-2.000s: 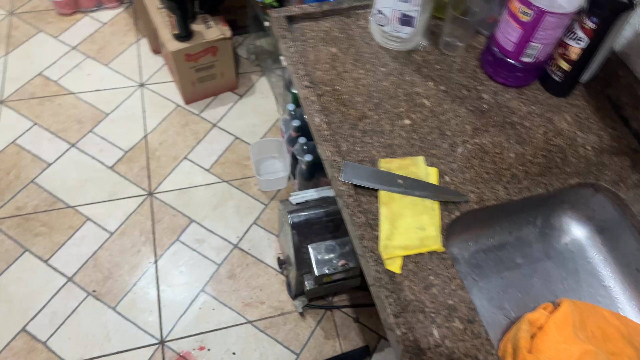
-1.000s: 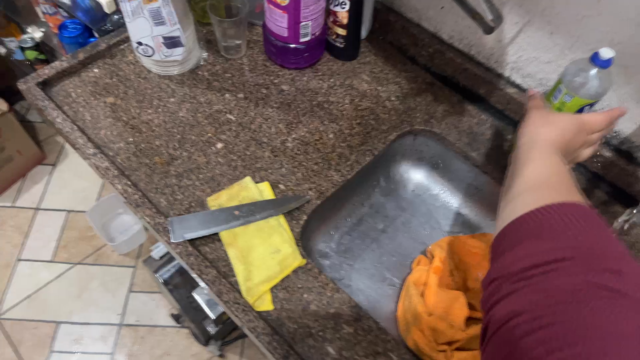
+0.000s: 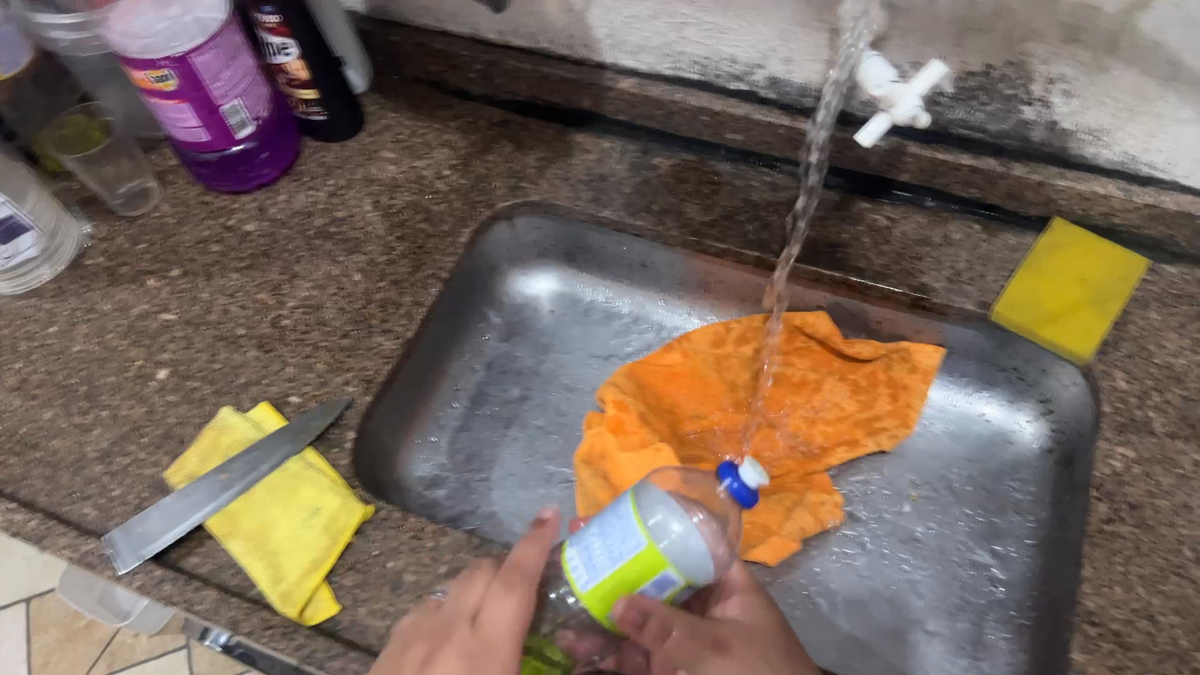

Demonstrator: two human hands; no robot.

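A clear plastic squeeze bottle (image 3: 647, 544) with a green-edged label and a blue and white cap is tilted over the near side of the steel sink (image 3: 469, 375). My right hand (image 3: 712, 623) grips it from below and the right. My left hand (image 3: 478, 605) is at its left side, fingers fairly straight; whether it grips the bottle is unclear. Behind the cap, an orange cloth (image 3: 769, 403) lies spread in the sink, and a stream of water (image 3: 806, 206) falls onto it. On the counter to the left, a large knife blade (image 3: 225, 483) rests across a yellow cloth (image 3: 291, 534).
A purple liquid bottle (image 3: 206, 103), a dark bottle (image 3: 305, 66) and a clear plastic cup (image 3: 108, 159) stand at the back left. A white tap handle (image 3: 900, 94) sticks out from the wall. A yellow sponge (image 3: 1069, 286) lies at the sink's back right corner.
The squeeze bottle, at the wall side with a hand reaching to it a second ago, is now held over the sink. Water now runs, and the orange cloth lies more spread out. The view has shifted right.
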